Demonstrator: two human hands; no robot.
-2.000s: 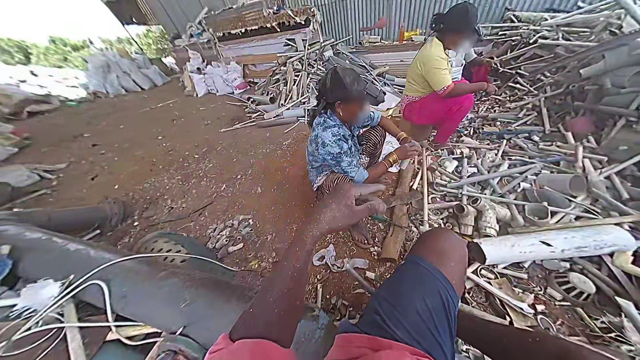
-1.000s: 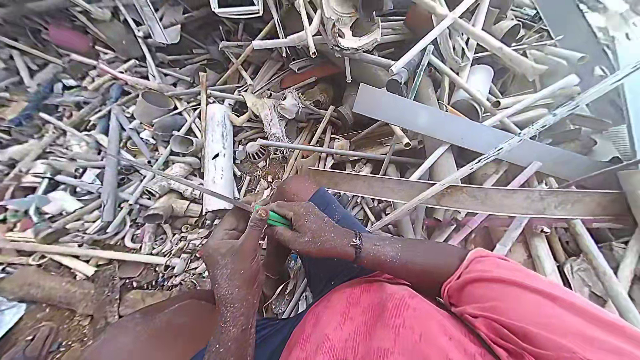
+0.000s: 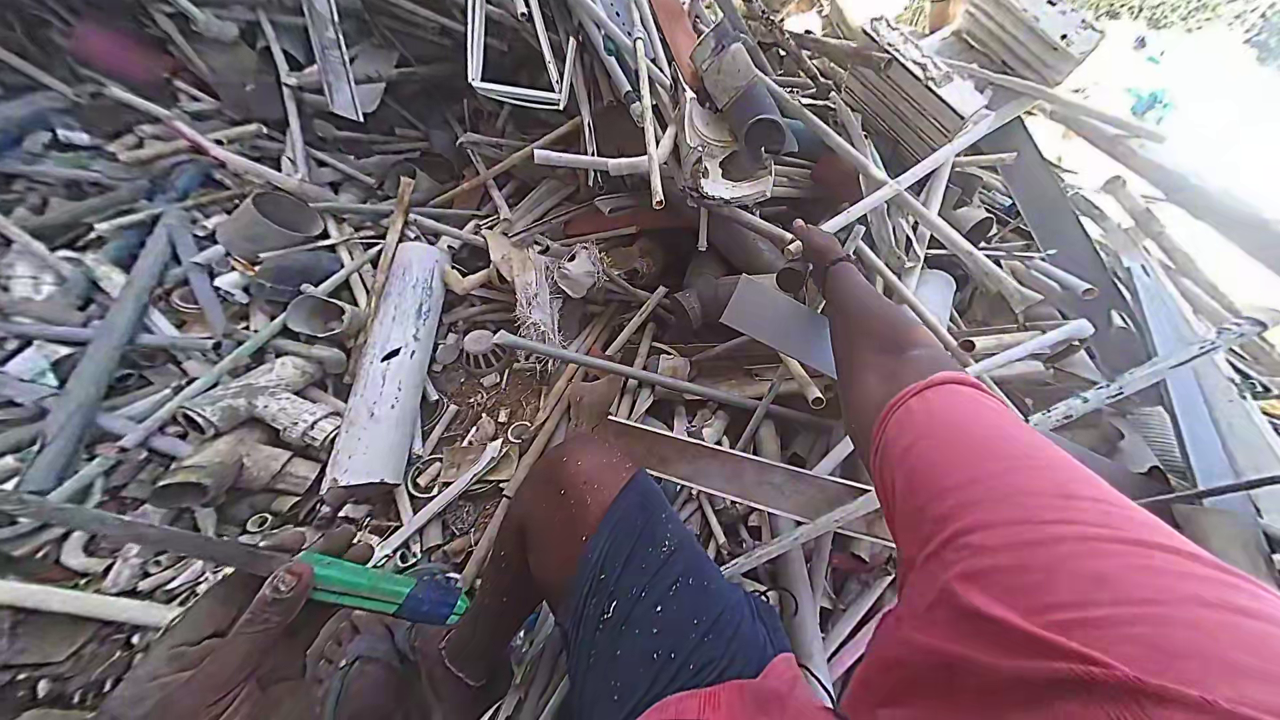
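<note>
At the lower left, my left hand (image 3: 245,625) is closed on a long flat-bladed tool with a green handle (image 3: 350,583), blue at its end. The dark metal blade (image 3: 140,530) points left over the scrap. My right arm is stretched out over the pile, with a bracelet at the wrist. My right hand (image 3: 818,248) is closed on the near end of a thin white plastic pipe (image 3: 925,172). A grey flat sheet piece (image 3: 780,322) lies beside that forearm. A wide white pipe piece (image 3: 388,370) lies between the two hands.
Pipes and fittings lie in a tangled heap all around, with a grey pipe (image 3: 660,378) across the middle. A long flat strip (image 3: 740,470) lies beyond my knee. A white rectangular frame (image 3: 520,95) is at the top, and ribbed panels (image 3: 900,95) are stacked at the upper right.
My right hand has left the green-handled tool and reached out over the heap to a white pipe. My left hand, still with the tool, is lower and further left. The view has turned greatly.
</note>
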